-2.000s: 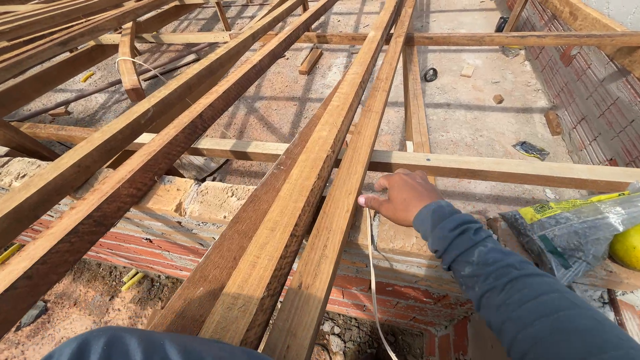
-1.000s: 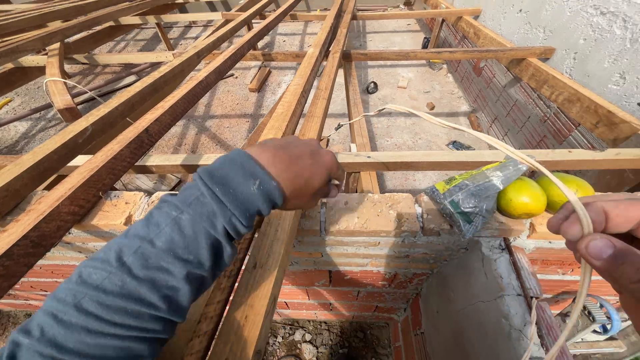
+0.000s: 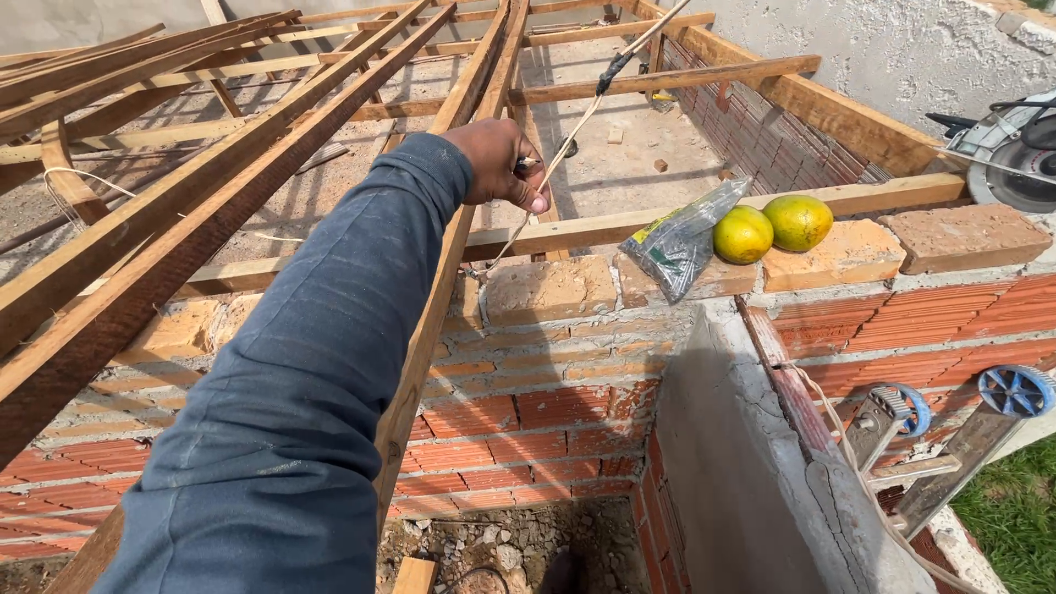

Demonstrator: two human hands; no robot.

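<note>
My left hand (image 3: 505, 169) reaches in from the lower left in a blue-grey sleeve. Its fingers are curled around a small object (image 3: 525, 164) with a light tip, mostly hidden. A pale electrical cord (image 3: 579, 124) passes at the thumb; whether the fingers pinch it I cannot tell. Black tape (image 3: 615, 70) wraps a joint in the cord, which runs out of the top edge; its lower end reaches the brick wall top. Under the wrist and forearm lie long wooden beams (image 3: 474, 91). My right hand is out of view.
A plastic bag (image 3: 689, 239) and two yellow-green fruits (image 3: 742, 235) (image 3: 798, 222) rest on the wall's top bricks (image 3: 833, 256). A circular saw (image 3: 1015, 157) sits at the right. Below it are two blue wheels (image 3: 1016, 391). Loose rubble (image 3: 503, 540) covers the ground by the wall.
My right hand was by the beams two seconds ago, then held the cord at the right, and is now out of view. The cord now runs toward the top edge. The view has shifted.
</note>
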